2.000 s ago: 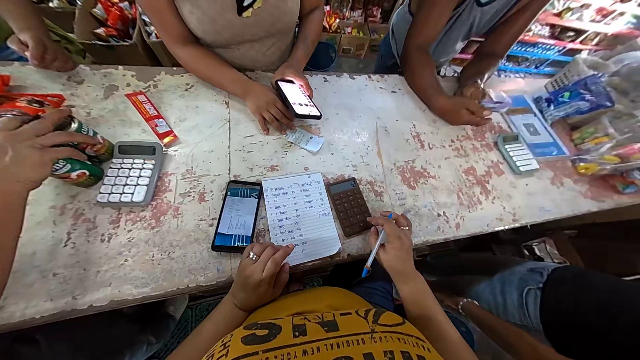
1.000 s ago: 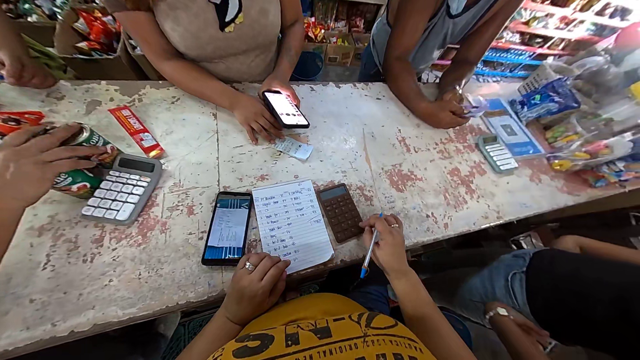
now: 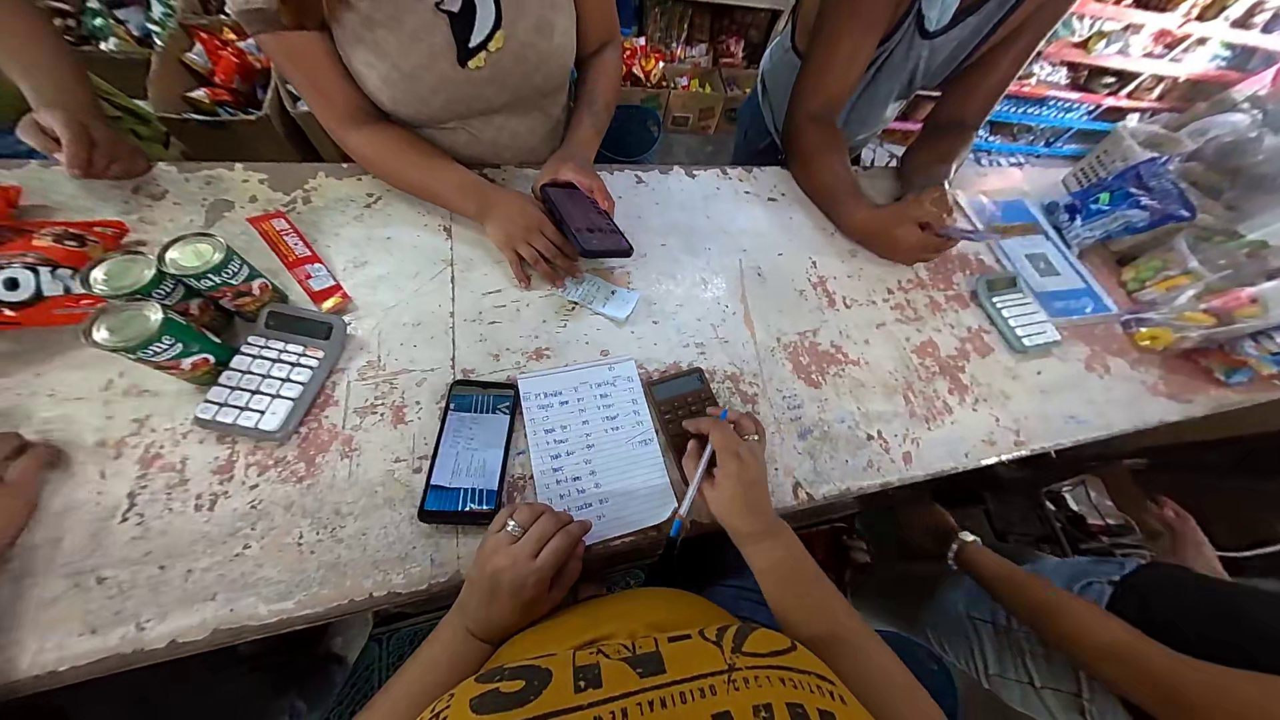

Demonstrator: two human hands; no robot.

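Observation:
My left hand (image 3: 530,560), a ring on one finger, rests at the counter's edge with its fingertips on the lower left corner of a lined sheet of handwriting (image 3: 598,450). My right hand (image 3: 728,465) holds a blue and white pen (image 3: 697,478), its tip pointing down toward me, and its fingers lie at a brown calculator (image 3: 683,392) right of the sheet. The hand covers the calculator's lower part. Left of the sheet lies a black smartphone (image 3: 468,452), its screen lit with a picture of a document.
Across the worn counter (image 3: 400,500), a person holds a phone (image 3: 587,220) beside a paper slip (image 3: 603,297); another leans further right. Green cans (image 3: 157,340), a grey calculator (image 3: 270,372) and a red packet (image 3: 298,262) are left. Right are a small calculator (image 3: 1016,312) and bagged goods (image 3: 1200,290).
The other person's hand at the left has moved off the green cans, toward the left edge. The screen of the phone held across the counter has gone from bright to dark.

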